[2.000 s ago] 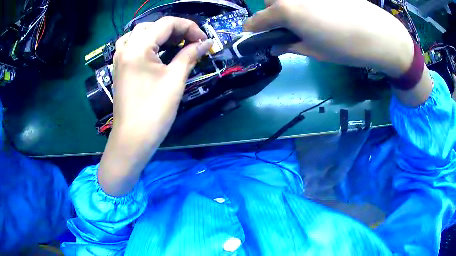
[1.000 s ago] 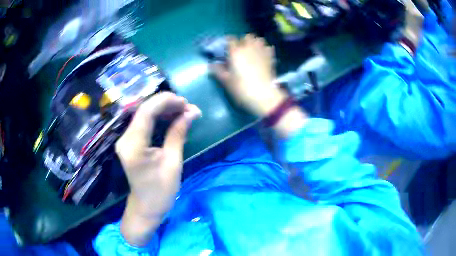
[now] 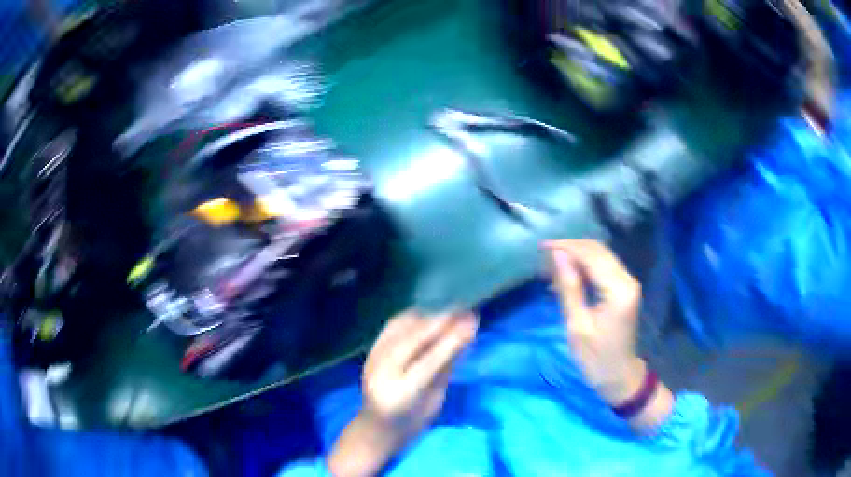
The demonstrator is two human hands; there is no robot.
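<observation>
The open black device unit [image 3: 364, 270] lies on the green bench at the left, with a pale board, wires and orange-yellow patches showing, all blurred. The cutters [image 3: 476, 149] lie with handles spread on the bench, right of the unit. My left hand [image 3: 411, 368] is at the bench's front edge, below right of the unit and apart from it, fingers close together. My right hand [image 3: 597, 303] is right of it, below the cutters, thumb and fingers curved towards each other. Blur hides whether either hand holds something thin.
A clear plastic bag [image 3: 201, 79] with white strands lies behind the unit. Another device [image 3: 597, 65] is at the back right, and more dark parts [image 3: 51, 224] are at the far left. A neighbour's blue sleeve [image 3: 765, 242] and hand are at the right.
The view has turned right. The cutters, in my right hand earlier, now lie on the bench. Both hands have moved off the unit and down to the bench's front edge.
</observation>
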